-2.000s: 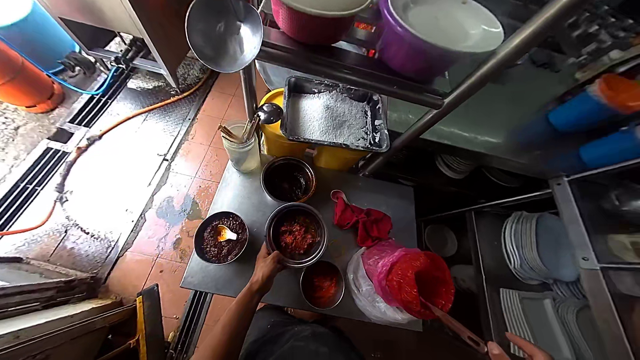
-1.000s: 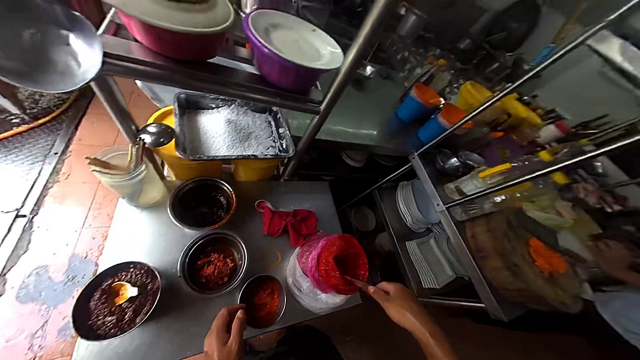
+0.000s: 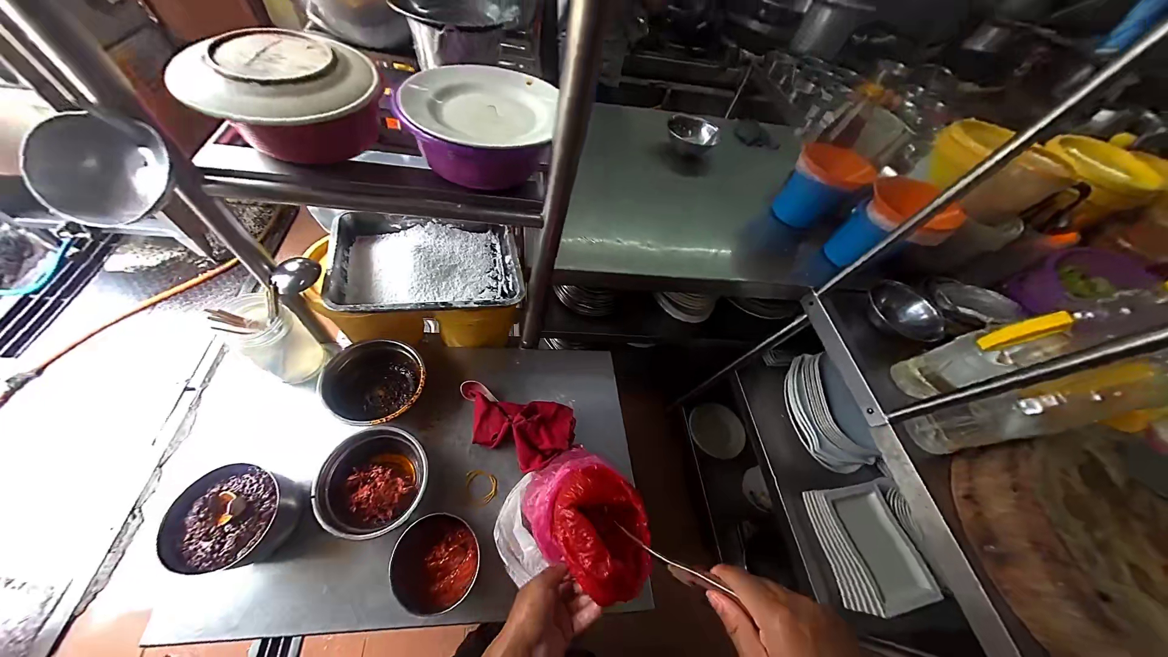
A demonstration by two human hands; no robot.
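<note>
A pink plastic bag [image 3: 546, 484] stands at the table's right edge, its mouth spread and red paste [image 3: 598, 529] inside. My left hand [image 3: 547, 607] holds the bag's near rim. In my right hand [image 3: 771, 611] is the handle of a metal spoon [image 3: 680, 566], whose far end dips into the bag. Left of it sit a small metal bowl of red paste [image 3: 447, 566], a metal pot with red shreds in oil [image 3: 379, 488], a pot with dark residue [image 3: 374, 381] and a pot of dark chunky sauce [image 3: 224, 520] with a spoon in it. Behind the bag lies a red cloth [image 3: 525, 427].
A steel tray of white powder [image 3: 424, 265] rests on yellow containers behind the table [image 3: 584, 383]. A jar with utensils [image 3: 278, 338] stands back left. Steel posts and a shelf with lidded tubs [image 3: 310, 100] rise behind. Racks with stacked plates [image 3: 876, 547] are at the right.
My left hand was at the pot with red shreds, then near the small bowl, and is now on the bag's rim. My right hand stays at the bag with the spoon. The view has turned right.
</note>
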